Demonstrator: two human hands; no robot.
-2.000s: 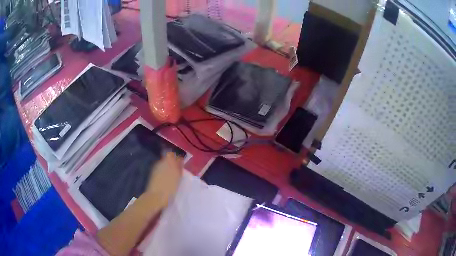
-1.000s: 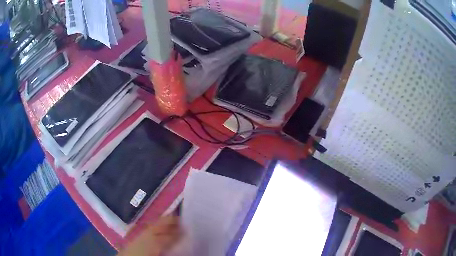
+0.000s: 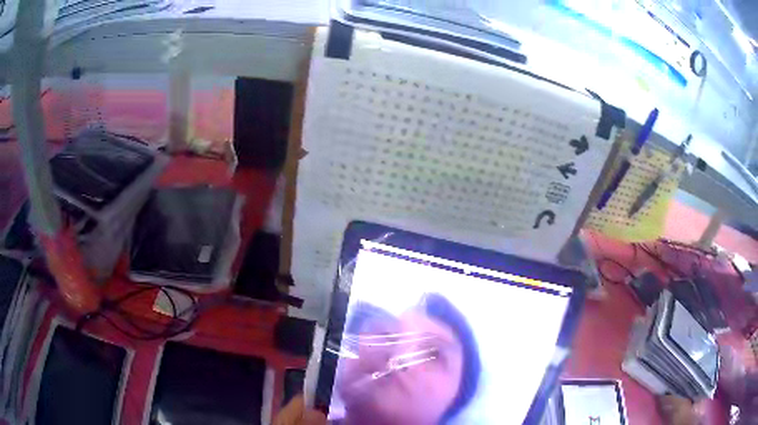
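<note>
A tablet [image 3: 465,324] is held up in front of me, its lit screen showing a camera preview with a person. Shiny streaks lie across its screen. My left hand [image 3: 301,413] shows only as a small part at the bottom edge, by the tablet's lower left border, closed on its side. My right hand is not in view. Behind the tablet stands the white test chart [image 3: 449,158] with rows of small symbols and black arrows; the tablet covers its lower part.
Dark tablets [image 3: 212,386] lie at lower left on the red mat. Stacked tablets [image 3: 187,236], black cables [image 3: 137,311] and an orange-wrapped post [image 3: 71,270] are at left. At right are a yellow card [image 3: 636,195] with pens, a tablet stack [image 3: 673,353] and a white-screened tablet [image 3: 592,405].
The view has swung right and up to the chart. The lit tablet is now raised before it, its screen changed from white to a camera preview. My left hand has moved from the white sleeve to the tablet.
</note>
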